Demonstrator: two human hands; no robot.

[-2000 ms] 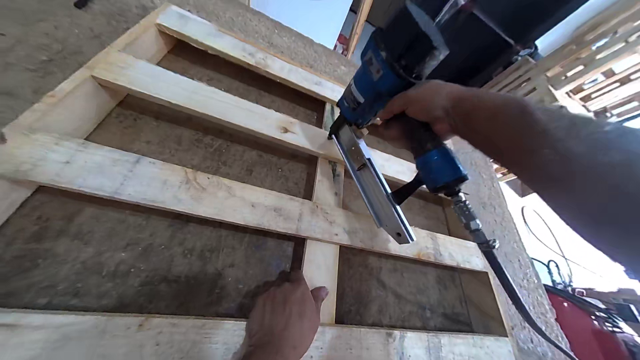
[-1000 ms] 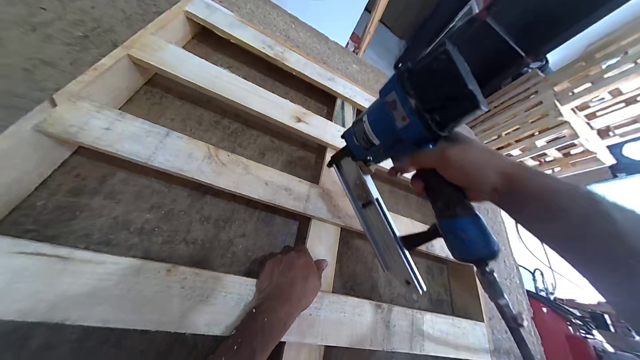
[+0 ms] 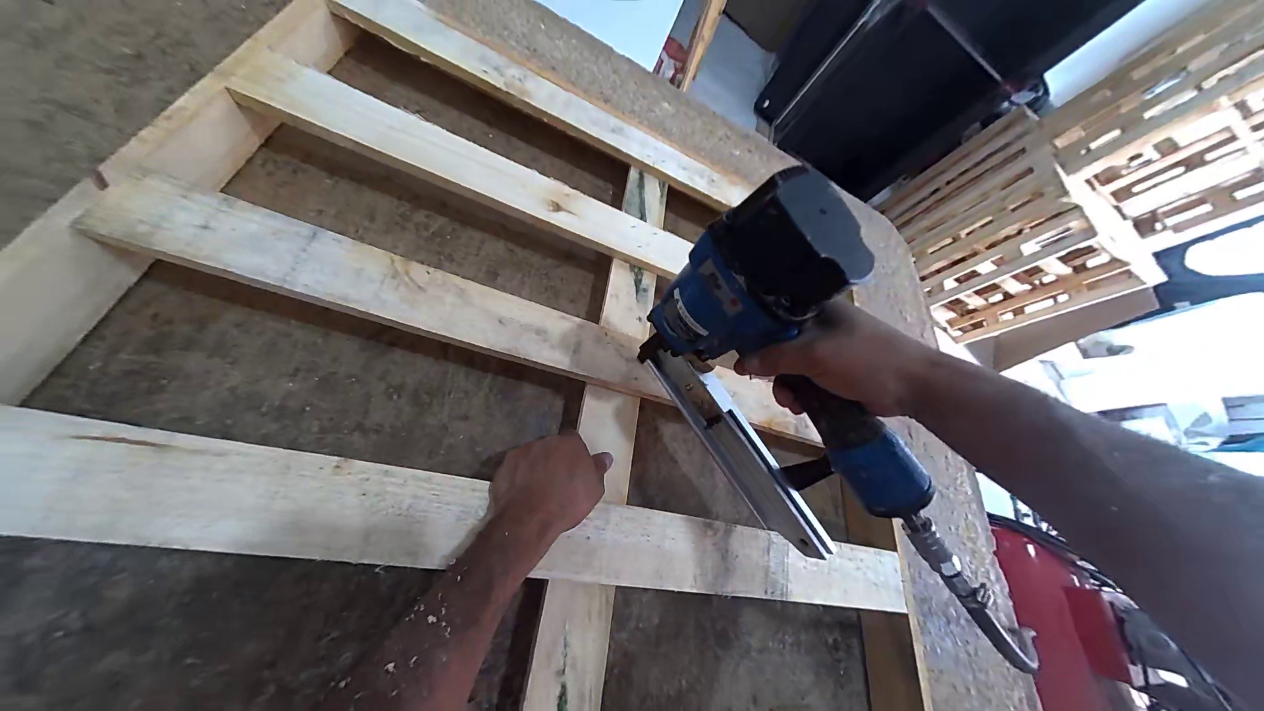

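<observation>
My right hand [image 3: 839,360] grips the handle of a blue and black pneumatic nail gun [image 3: 731,286]. Its nose is at a pale wooden slat [image 3: 395,281], where that slat crosses the middle stringer [image 3: 610,425] of a wooden pallet frame. The silver magazine points down and to the right, and an air hose [image 3: 987,617] hangs from the handle. My left hand [image 3: 553,479] closes around the stringer's left side, just above a lower slat [image 3: 247,494]; its fingertips are hidden.
Under the frame lies a brown worn board surface [image 3: 346,365], with a particle-board edge [image 3: 889,237] at the right. Finished-looking wooden pallets [image 3: 1047,217] are stacked at the upper right. A red machine or cabinet [image 3: 1047,583] stands at the lower right, near a black object [image 3: 889,89] above.
The nail gun's nose has gone from a slat farther up to the slat nearer my left hand. My left hand stays at the middle stringer.
</observation>
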